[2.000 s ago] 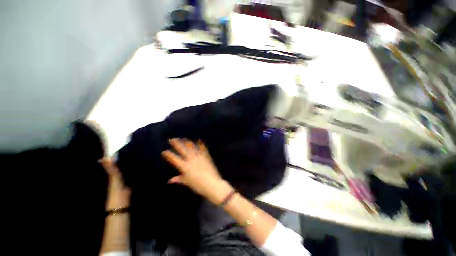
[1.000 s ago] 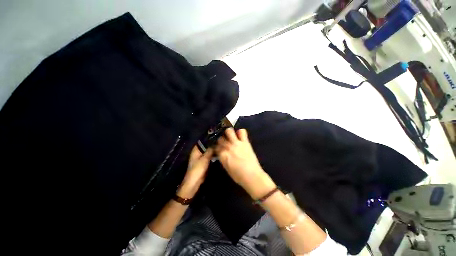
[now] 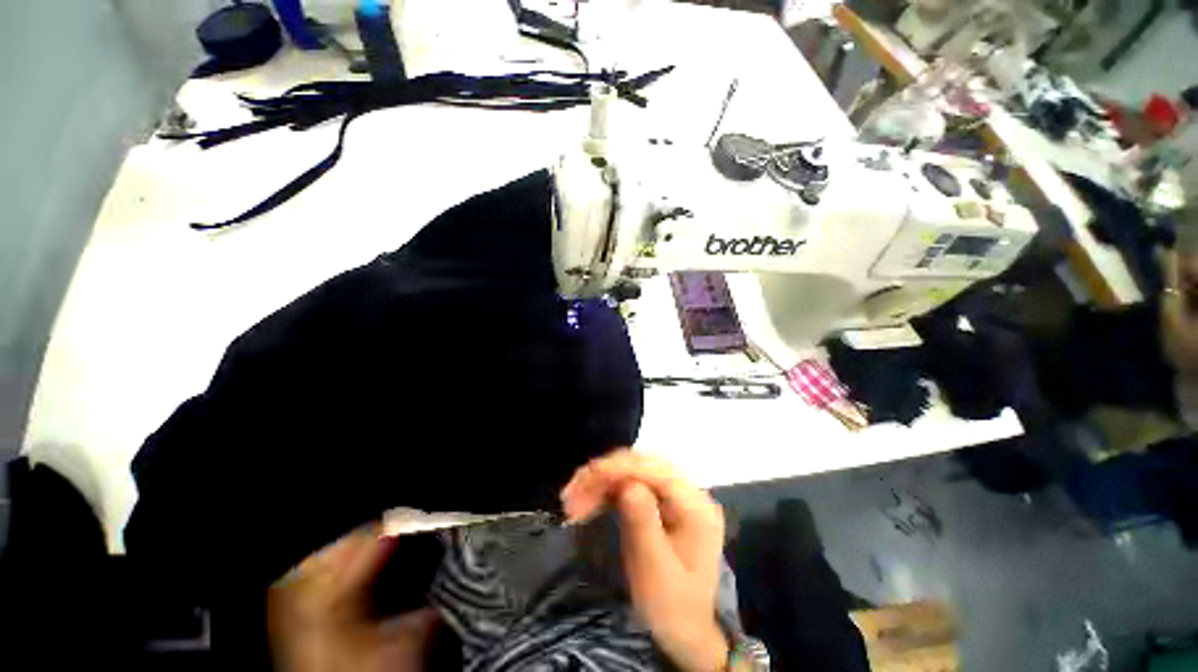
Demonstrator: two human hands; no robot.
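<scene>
A large black cloth (image 3: pixel 394 355) lies on the white table, its far right part under the needle area of the white sewing machine (image 3: pixel 775 236). My right hand (image 3: pixel 650 538) is at the front table edge with fingertips pinched on the cloth's near edge. My left hand (image 3: pixel 348 604) is blurred at the lower left, beside the same near edge; its fingers are partly hidden in dark cloth, so its hold is unclear. A pale narrow strip or edge (image 3: pixel 453 521) runs between the hands.
Black strips (image 3: pixel 434 89) lie at the back left near a blue-topped cone (image 3: pixel 377 40). A purple phone (image 3: pixel 709 313), slim snips (image 3: pixel 742 390) and a pink checked cloth (image 3: pixel 817 383) lie under and before the machine arm. Black scraps (image 3: pixel 893 383) lie at the right.
The view has swung right, showing the whole machine. My hands have moved apart from the dark bundle they worked on together; my right hand is now at the cloth's near edge.
</scene>
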